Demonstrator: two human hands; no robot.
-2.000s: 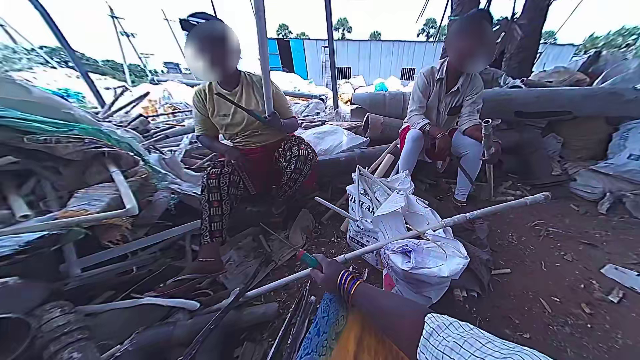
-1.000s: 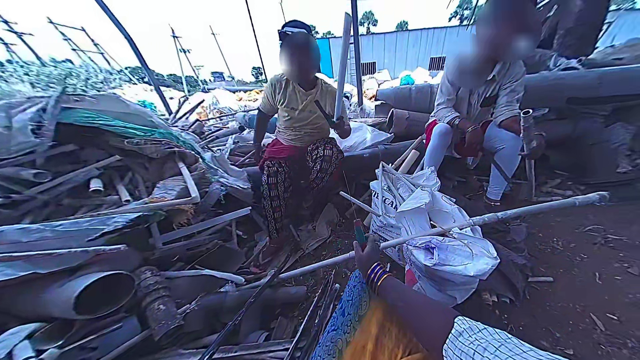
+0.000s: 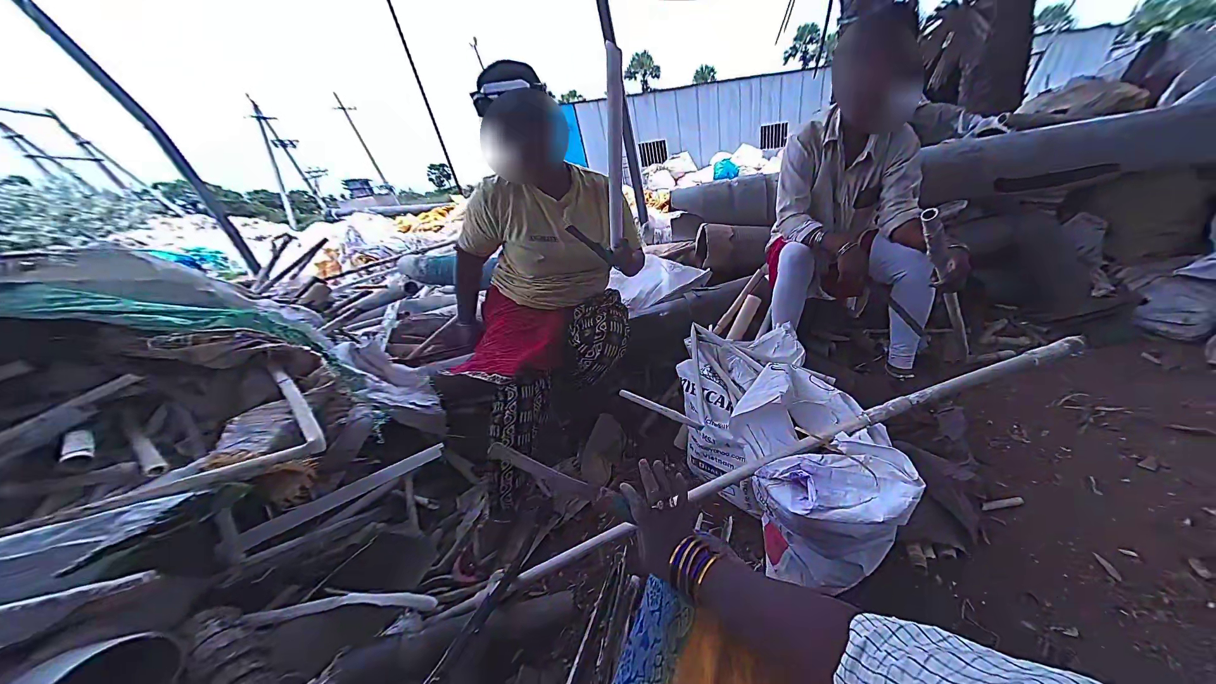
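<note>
My right hand point(image 3: 657, 518), with bangles on its wrist, is over a long pale pipe point(image 3: 874, 413) that runs from the scrap at lower left up to the right. Its fingers look spread, and the pipe passes behind the hand. A dark flat strip point(image 3: 541, 470), perhaps a blade, reaches toward the fingers from the left; whether the hand holds it or the pipe is unclear. My left hand is out of view. Behind the pipe stands a white woven sack point(image 3: 836, 513) with printing, stuffed with pieces. A thin pale pipe point(image 3: 655, 408) lies just left of it.
Two people sit ahead: one in a yellow shirt point(image 3: 537, 228) with an upright pipe point(image 3: 615, 142) and a dark blade, the other in a pale shirt point(image 3: 855, 171) with a short pipe point(image 3: 940, 266). Scrap pipes point(image 3: 342, 499) heap at left; a large grey pipe point(image 3: 1073, 152) lies behind.
The fingers of my right hand, earlier around a green-and-red handle, now look spread. The person in yellow has shifted posture, with one arm lowered at the side.
</note>
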